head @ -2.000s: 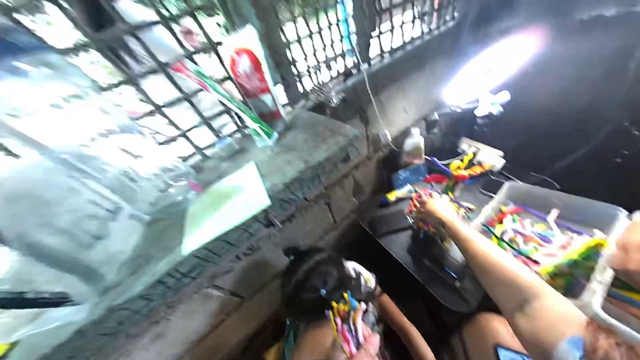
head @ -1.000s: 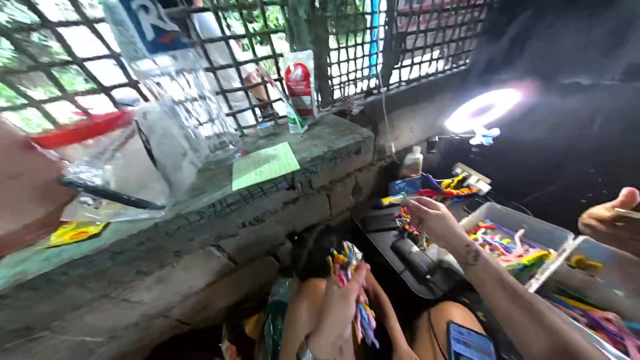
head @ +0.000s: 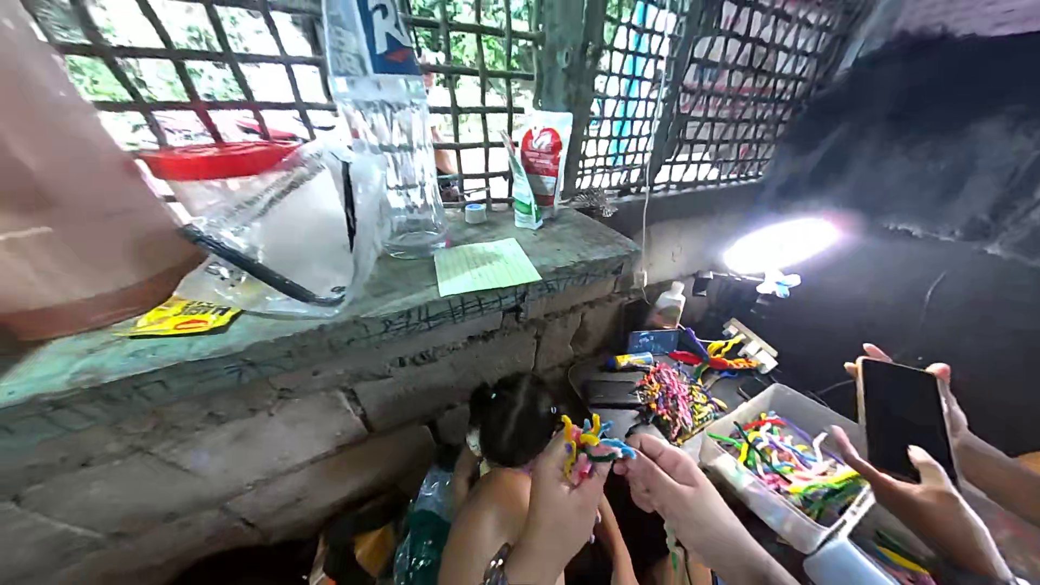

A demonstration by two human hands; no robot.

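My left hand (head: 565,496) is closed around a bundle of colorful fuzzy craft stems (head: 587,445), whose bent ends stick out above the fist in yellow, pink, blue and green. Fingertips of my right hand (head: 662,479) pinch the blue and green ends at the bundle's right side. Just behind, a pile of small multicolored twisted pieces (head: 674,398) lies on a dark table. Right of my right hand is a clear plastic bin (head: 764,520) of loose craft stems (head: 792,463).
A person's hands hold a smartphone (head: 903,418) over the bin's right side. Another person's dark-haired head (head: 516,418) is low behind my left hand. A ring light (head: 784,244) glows behind the table. The concrete ledge (head: 390,284) bears a glass bottle (head: 398,162) and green paper (head: 486,266).
My right hand has left the pile on the table and come to the bundle in my left hand. At the right, the other person's hands now show with a phone.
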